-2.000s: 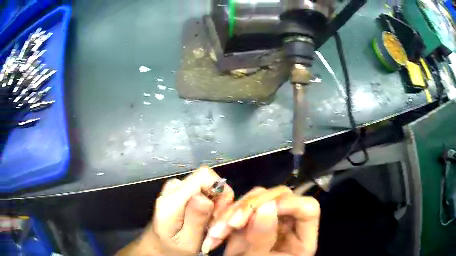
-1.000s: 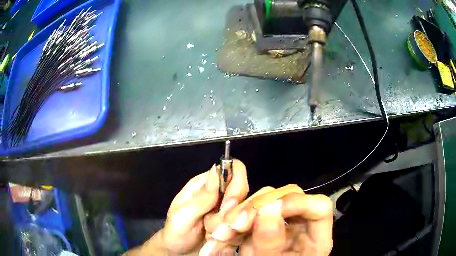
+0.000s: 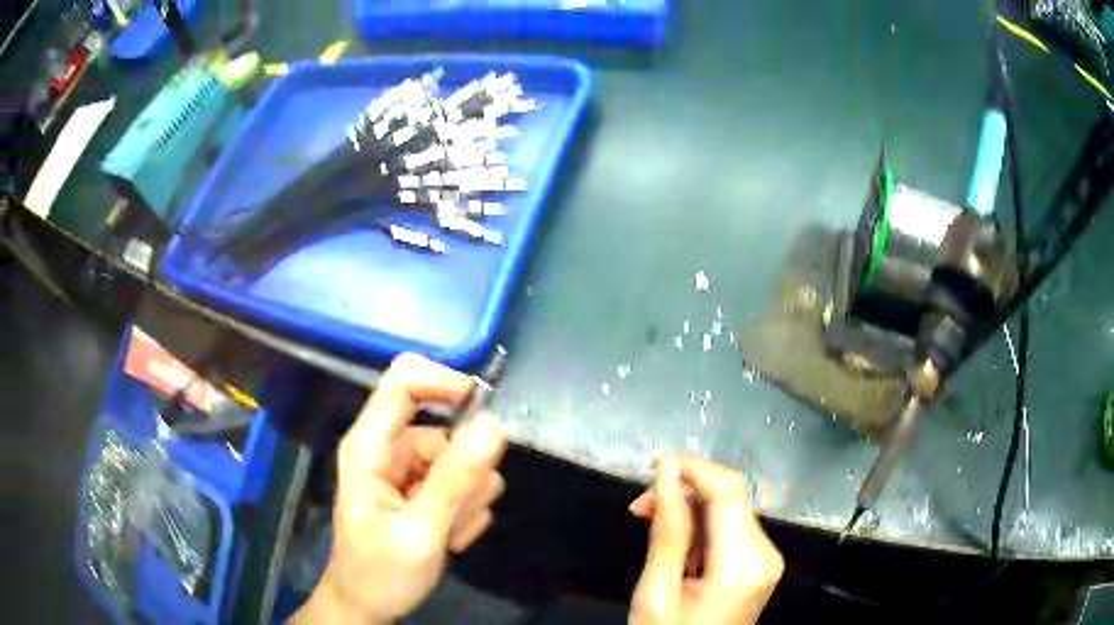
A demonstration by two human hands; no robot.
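My left hand (image 3: 409,488) is at the bench's front edge, just below the blue tray. Its thumb and forefinger pinch a small dark and silver plug connector (image 3: 485,381), blurred, tip pointing up. My right hand (image 3: 702,537) is apart from it, further right at the bench edge, with thumb and fingertips together. Whether it holds solder wire cannot be seen. The blue tray (image 3: 507,287) holds a bundle of black cables with silver ends (image 3: 458,159). The soldering iron (image 3: 892,452) points down towards the bench edge, right of my right hand.
The silver solder spool (image 3: 919,232) with a green rim sits beside the iron on a crusted base (image 3: 794,348). A thick black cord runs down at right. A teal box (image 3: 165,140) stands left of the tray. Blue bins (image 3: 232,549) are below the bench at left. Pale specks lie mid-bench.
The view has swung left, so the tray and iron appear further right. My hands have separated. The connector has moved with my left hand towards the tray and tilts slightly right.
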